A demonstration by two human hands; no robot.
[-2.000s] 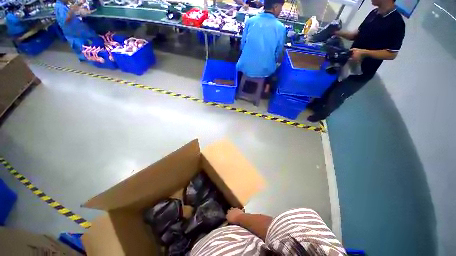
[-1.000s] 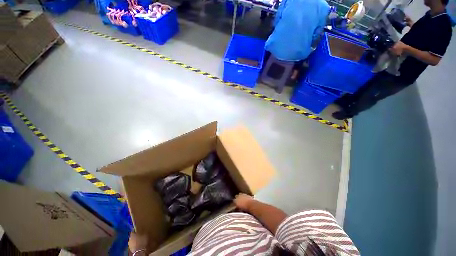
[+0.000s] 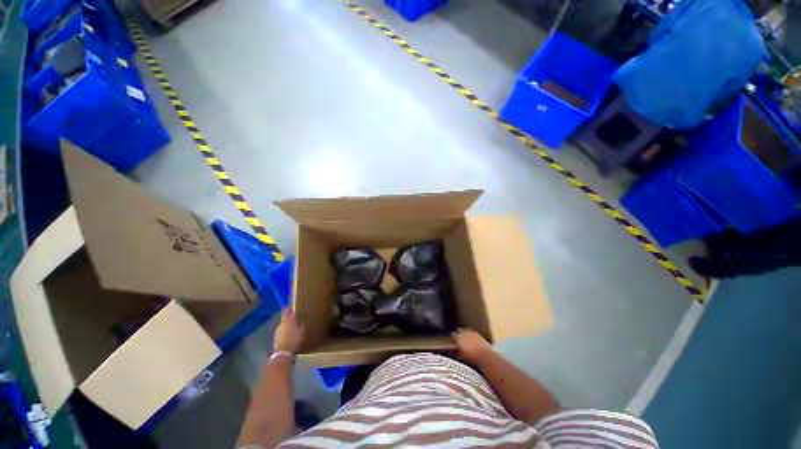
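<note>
An open brown cardboard carton [image 3: 386, 357] is right in front of my body, flaps up. Several shiny black bagged units [image 3: 420, 307] lie at its bottom. My left hand [image 3: 288, 337] grips the carton's near left corner, with a band at the wrist. My right hand [image 3: 472, 345] grips the near edge at the right, its fingers over the rim. What is inside the bags is hidden.
A second open carton [image 3: 149, 364] stands at the left beside a blue crate [image 3: 235, 326]. Stacked blue crates [image 3: 97, 114] are at the upper left. Yellow-black tape [image 3: 206, 149] marks the floor. A seated person in blue [image 3: 694, 66] is at the upper right near blue crates [image 3: 562, 88].
The view has turned left and down. My left hand has come into view and now holds the carton's left corner. The carton sits squarer to me, and the second carton shows more fully.
</note>
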